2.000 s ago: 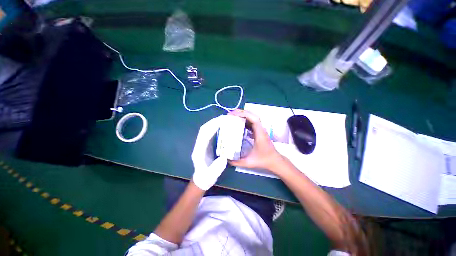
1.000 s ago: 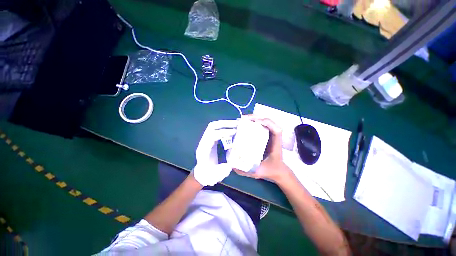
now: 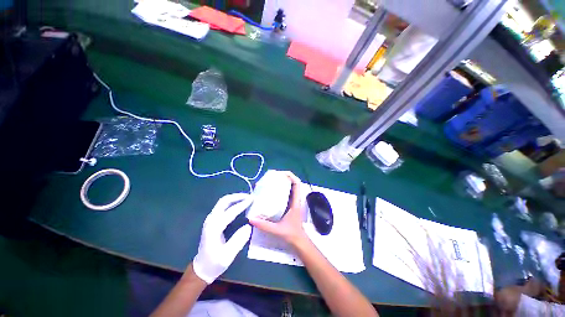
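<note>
A white electronic unit [image 3: 271,194] is held above the bench, over the left edge of a white sheet. My right hand [image 3: 293,218], bare, grips it from the right and below. My left hand [image 3: 220,236], in a white knit glove, is at the unit's left side, with its fingertips at the unit and the white cable's end. Whether these fingers pinch the plug cannot be told. The white cable [image 3: 193,166] runs from the upper left, loops behind the unit and reaches it.
A tape ring [image 3: 105,189], clear bags [image 3: 126,136], a small metal part [image 3: 209,137] lie left. Right are a black mouse [image 3: 320,212], pens [image 3: 366,215], record sheets [image 3: 433,247] and bagged units [image 3: 385,153]. A metal upright [image 3: 421,83] rises beyond. Another person's sleeve [image 3: 539,308] shows lower right.
The view has shifted, showing more of the bench's back and right side. The unit has turned in my right hand. My left hand's fingers have moved to its left side by the cable end.
</note>
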